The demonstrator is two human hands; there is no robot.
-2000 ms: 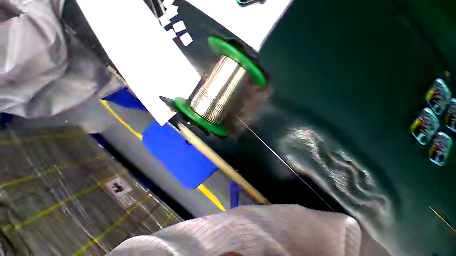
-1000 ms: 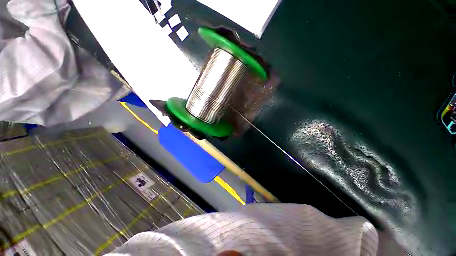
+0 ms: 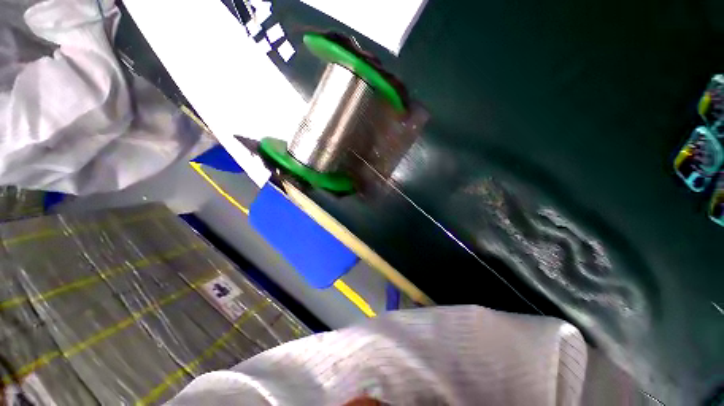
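Observation:
The solder reel [image 3: 332,115] with green flanges and silvery wire stands at the left bench edge. A thin solder wire [image 3: 444,228] leads from it down and right, passing out of sight at the striped sleeve [image 3: 444,349] at the bottom. Several circuit boards [image 3: 698,158] with pale blue rims and yellow patches lie at the right edge, some cut off by it. Neither of my hands can be made out; a small skin-toned patch shows at the bottom edge, too little to tell what it is.
White paper sheets [image 3: 214,71] lie at the upper left and top of the dark green mat [image 3: 540,103]. A neighbouring person's pale sleeve [image 3: 63,103] is at the upper left. A blue stool [image 3: 306,246] and wrapped cartons [image 3: 119,293] stand beyond the bench edge.
The view has shifted slightly, so the reel shows a little higher and more boards show at the right than one second ago. The striped sleeve stays at the bottom.

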